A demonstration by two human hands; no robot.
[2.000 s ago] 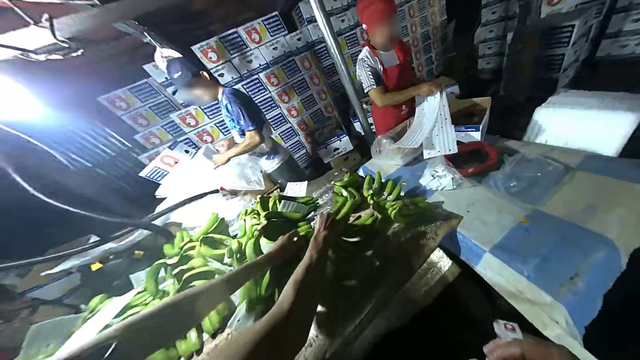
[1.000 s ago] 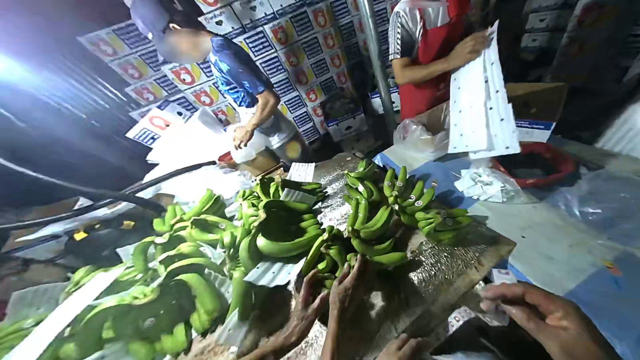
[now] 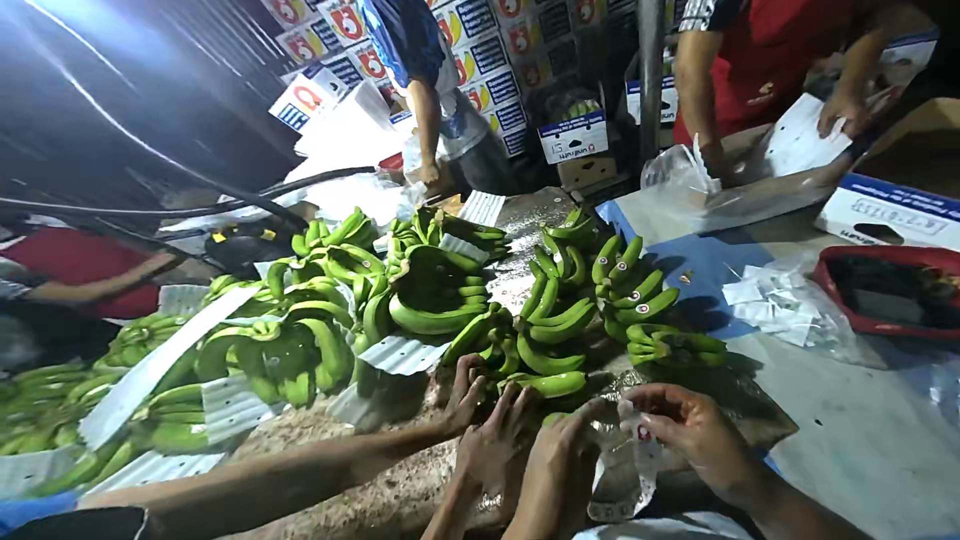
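My left hand (image 3: 555, 457) is low in the centre, its fingers bent beside the tip of a green banana; whether it grips anything cannot be told. To its right, my right hand (image 3: 686, 424) pinches a clear strip of small stickers (image 3: 643, 465), which hangs down between my hands. Just above lie green banana clusters (image 3: 559, 330) on a wet board, and a few fruits farther right bear round stickers. A small cluster (image 3: 675, 346) lies near the board's right edge. Left of my hands, a co-worker's two hands (image 3: 480, 420) touch the near edge of the bananas.
Many banana clusters with white foam sheets (image 3: 401, 354) fill the left. On the right table (image 3: 847, 435) are a bag of white paper pieces (image 3: 780, 304), a red basket (image 3: 885, 326) and a carton (image 3: 892, 206). Other people stand across and at left. A metal pole (image 3: 650, 82) rises behind.
The view has moved closer over the bananas. My right hand has come in from the lower right with the stickers, and my left hand has risen into view. The person in red has lowered the white sheet.
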